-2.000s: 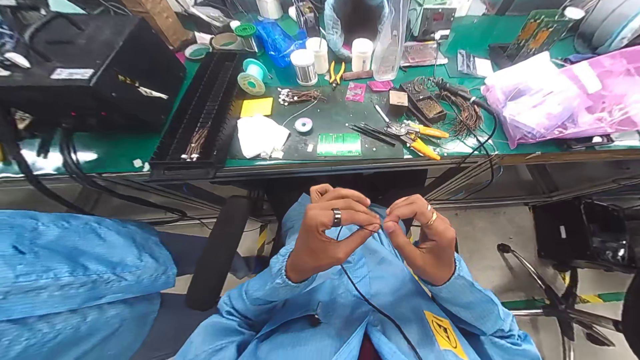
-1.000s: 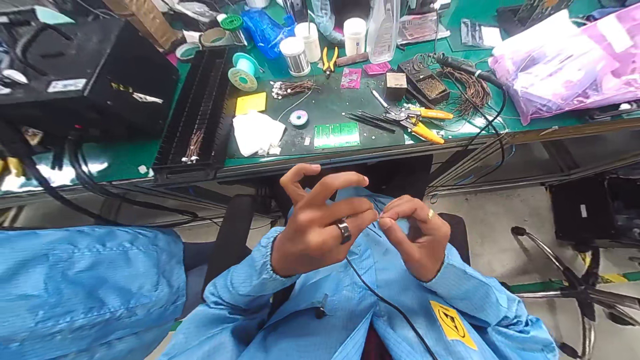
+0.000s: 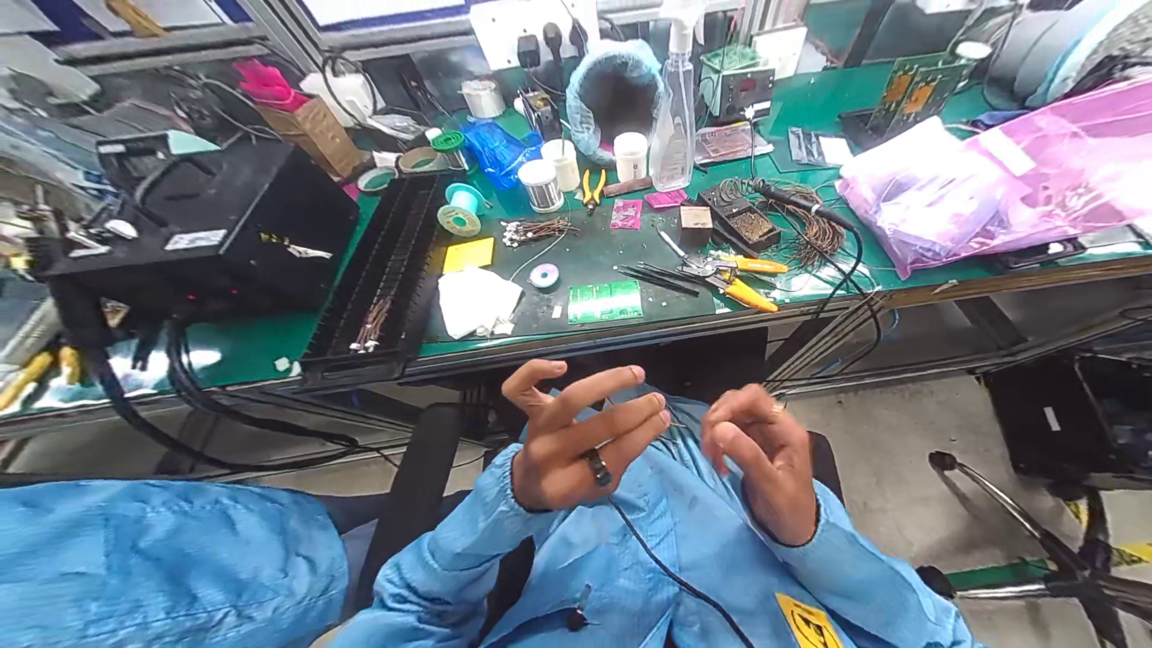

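Observation:
Above my lap, my left hand holds the end of a thin wire between its fingertips; the other fingers are spread, and a dark ring is on one. My right hand is a little to the right, apart from the left, its fingers curled; whether anything is in it cannot be told. A black cord runs down over the blue coat. On the bench beyond lie a green circuit board, wire strippers with yellow handles, black tweezers and a small spool.
A black slotted rack and a black machine stand at the left. Farther back are white jars, a spray bottle and a soldering iron. Pink bags lie at the right. A co-worker's blue sleeve is at lower left.
My hands were together at the fingertips in both earlier frames; now they are apart. The left hand's fingers have spread. The view has tilted up toward the back of the bench.

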